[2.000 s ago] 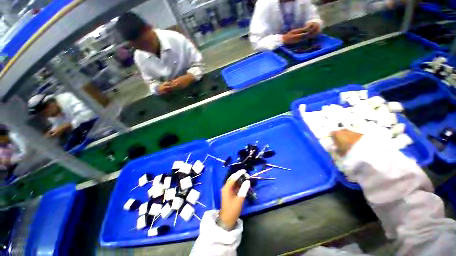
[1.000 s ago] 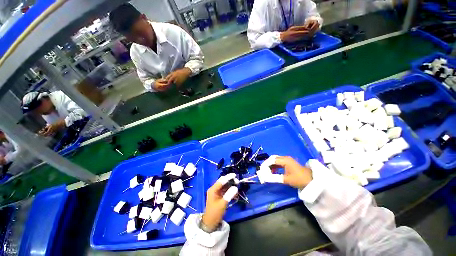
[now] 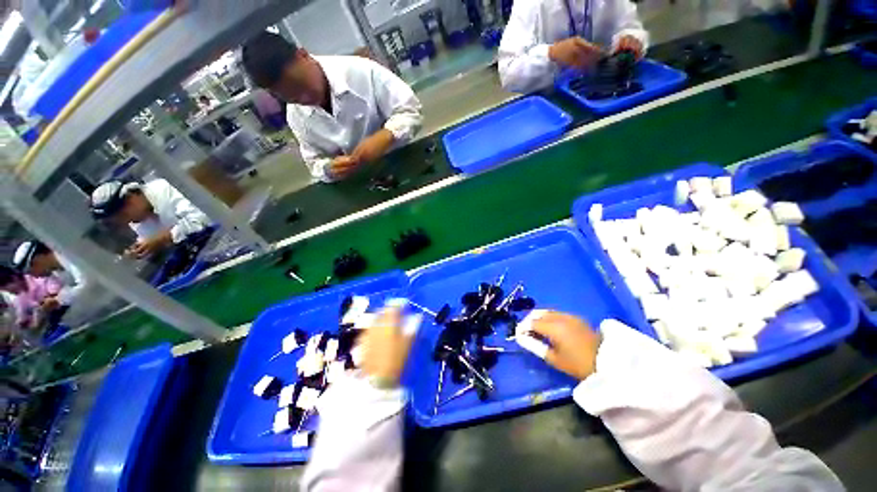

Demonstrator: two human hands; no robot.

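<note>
My left hand (image 3: 387, 348), blurred, is over the right side of the left blue tray (image 3: 231, 423), which holds joined half-white, half-black pieces (image 3: 311, 363) with thin leads. Whether it holds a piece is hidden. My right hand (image 3: 567, 343) is over the middle blue tray (image 3: 567, 259), at the right edge of a tangled pile of black parts with leads (image 3: 466, 336). White shows at its fingertips; I cannot tell finger cots from a cover there. White covers (image 3: 712, 259) are heaped in the right blue tray (image 3: 837, 332).
A green conveyor (image 3: 519, 207) runs beyond the trays with black parts (image 3: 411, 242) on it. People in white coats (image 3: 351, 106) work across it, one beside an empty blue tray (image 3: 507, 133). Another blue tray (image 3: 125, 423) is at far left. A grey metal frame (image 3: 115, 250) rises at left.
My left hand has moved left from the middle tray to over the left tray. My hands, together a second ago, are now apart. The right hand came from the cover tray earlier.
</note>
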